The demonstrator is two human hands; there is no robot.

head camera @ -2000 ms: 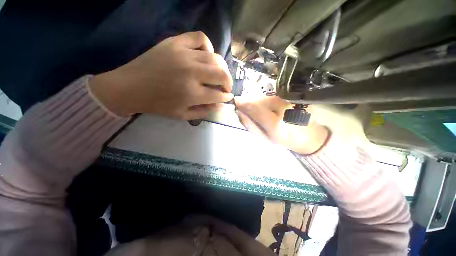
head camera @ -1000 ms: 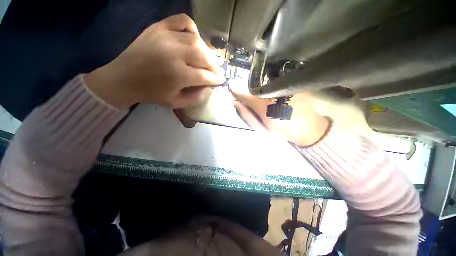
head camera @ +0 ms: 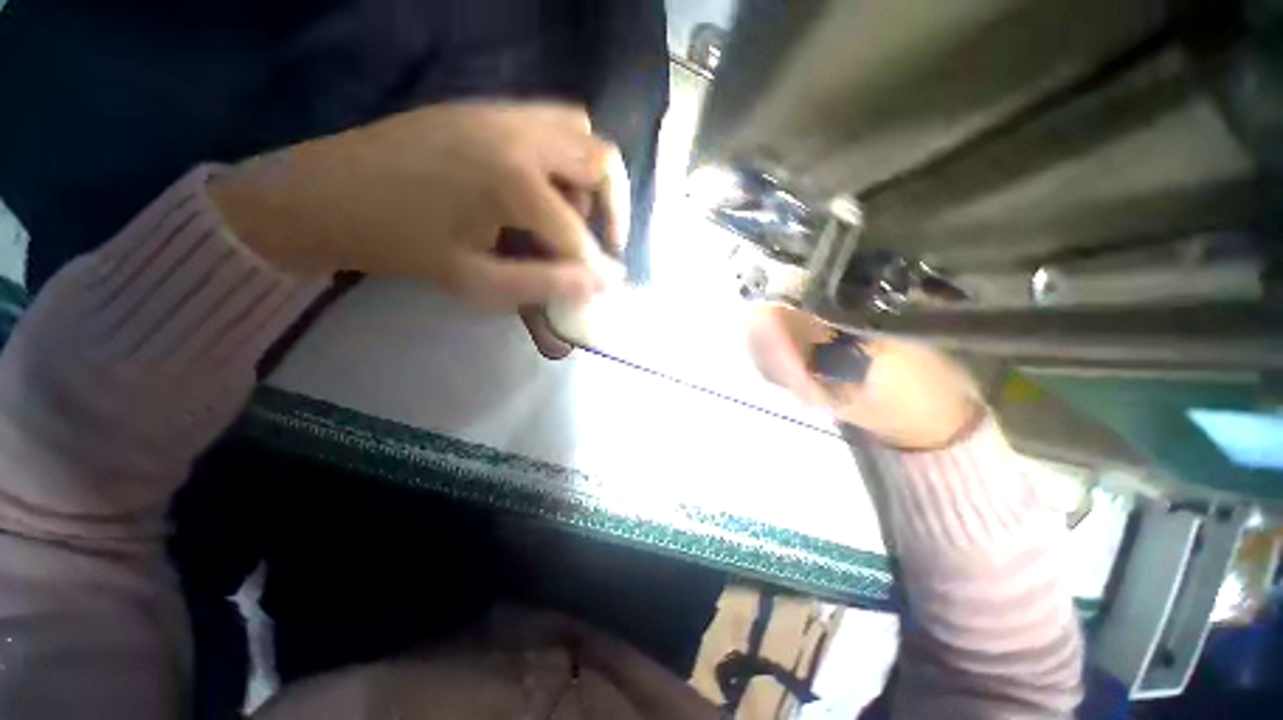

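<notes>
The dark fabric panel (head camera: 352,71) lies on the table at the upper left, with its right edge left of the needle area. My left hand (head camera: 450,204) is on this edge, fingers bent and thumb toward the fingertips, gripping the cloth. My right hand (head camera: 865,380) is right of the cloth, apart from it, beside the black ridged knob (head camera: 840,357). Its fingertips are blurred by glare and partly behind the knob, so whether it holds anything cannot be told. The needle area (head camera: 767,211) shows shiny metal parts under bright light.
The large sewing machine head (head camera: 1013,127) fills the upper right. The white table (head camera: 464,366) has a green ruler-marked edge (head camera: 591,509) near my body. A green panel with a bright screen (head camera: 1238,436) is at the right. A grey metal frame (head camera: 1171,598) stands at the lower right.
My right hand has moved right, away from the cloth edge and my left hand. The cloth edge now shows left of the needle area, apart from the metal parts. The view has shifted and tilted.
</notes>
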